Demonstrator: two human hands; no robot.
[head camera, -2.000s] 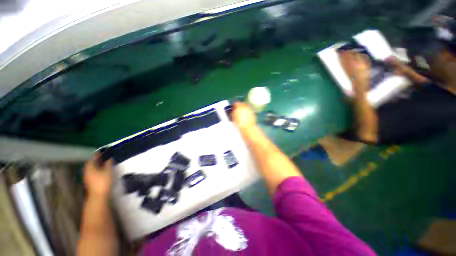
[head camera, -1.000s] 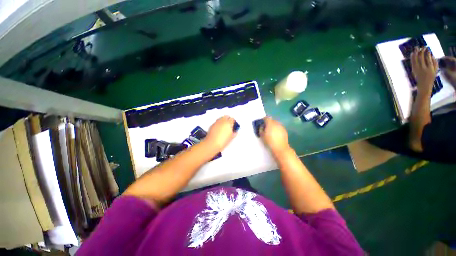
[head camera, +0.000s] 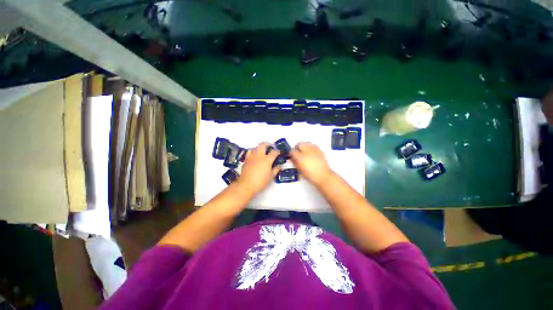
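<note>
A white-faced board (head camera: 242, 197) lies on the green bench. A tight row of black plastic housings (head camera: 279, 114) runs along its far edge, with two more housings (head camera: 346, 138) below the row's right end. Loose housings (head camera: 224, 149) lie at the board's left and middle, and one (head camera: 287, 175) lies near the centre. My left hand (head camera: 259, 166) is among the loose parts, its fingers at a dark housing. My right hand (head camera: 309, 161) is just right of it, fingertips beside a housing (head camera: 282, 146) between the hands. Whether either hand grips a part is unclear.
A pale bottle (head camera: 412, 117) lies right of the board, with three set-aside housings (head camera: 419, 161) near it. Stacked boards (head camera: 91, 151) stand at the left under a white bar (head camera: 115, 54). Another white board (head camera: 530, 148) and a person's dark sleeve (head camera: 515, 221) are at the right edge.
The view has shifted and levelled. Two housings now lie below the row's right end, where my right hand held one before. My hands have come together over the loose parts.
</note>
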